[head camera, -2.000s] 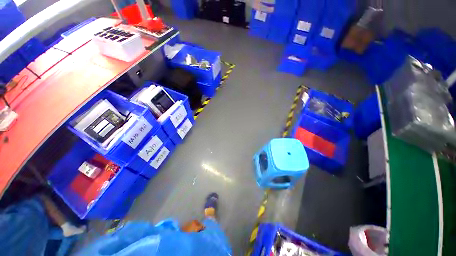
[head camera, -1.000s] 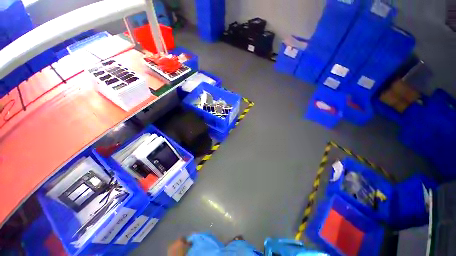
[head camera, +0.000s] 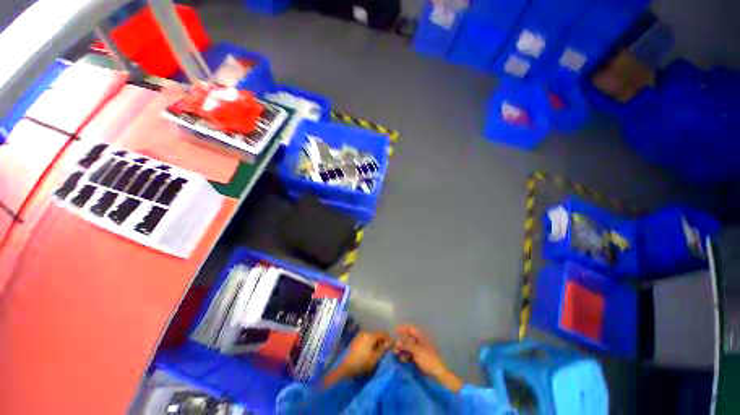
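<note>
My left hand (head camera: 370, 350) and my right hand (head camera: 415, 347) are close together at the bottom middle, in front of my blue garment (head camera: 381, 391). Their fingers are bent and meet near the garment's front. They are small and blurred, so I cannot tell whether they hold anything. A blue bin (head camera: 344, 290) with white-edged flat pieces and a dark panel stands just left of my hands, beside the red-topped table (head camera: 73, 324).
A stack of white trays with black parts (head camera: 187, 223) and a tray under a red bag (head camera: 231, 113) stand on the table. A blue bin of parts (head camera: 324, 188) stands beyond. A blue stool (head camera: 560, 369) is at right, near floor bins (head camera: 548, 300) and yellow-black tape (head camera: 527, 267).
The view has moved forward along the table, so the white tray stack and bins appear nearer. Both hands now show together at the bottom middle. The stool shows more fully than one second ago.
</note>
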